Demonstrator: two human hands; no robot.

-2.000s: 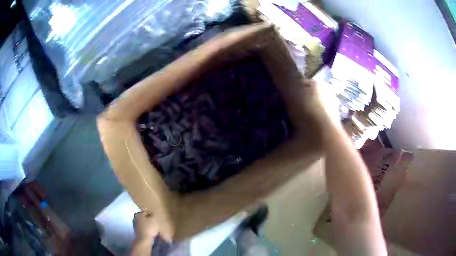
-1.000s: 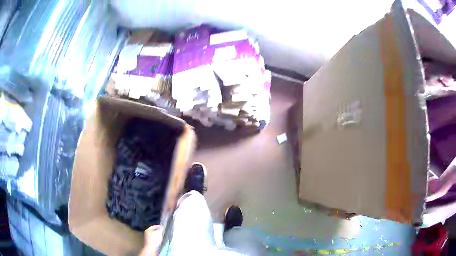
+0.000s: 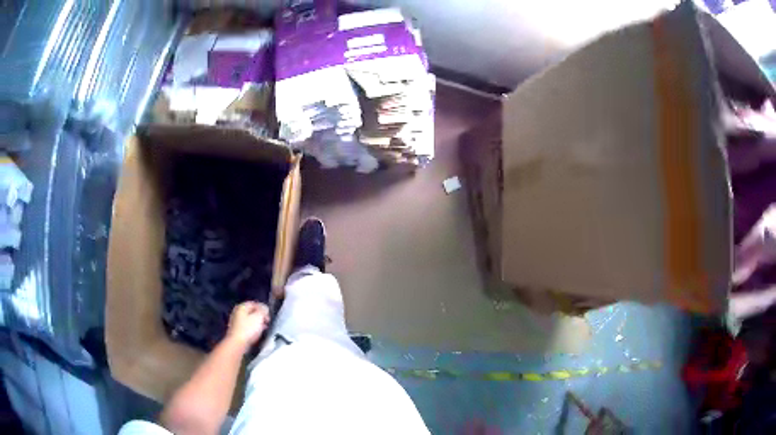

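Observation:
An open brown corrugated carton [image 3: 136, 280] stands at the left, its inside filled with a dark heap of small black parts [image 3: 208, 263]. My left hand [image 3: 248, 321] reaches in from the lower left and is closed at the carton's right wall, near its front end. Blur hides exactly how the fingers hold the wall. My right hand is out of the picture.
Stacks of purple-and-white flattened boxes [image 3: 353, 93] lie behind the carton. A large brown carton with orange tape [image 3: 596, 187] stands right. Plastic-wrapped stacks [image 3: 85, 170] line the left side. A red object [image 3: 715, 361] is at lower right. My shoe [image 3: 311, 244] is beside the carton.
The open carton has gone from being held up between both hands to standing at the left. My right hand has left the picture. My left hand has moved farther forward along the carton's right wall.

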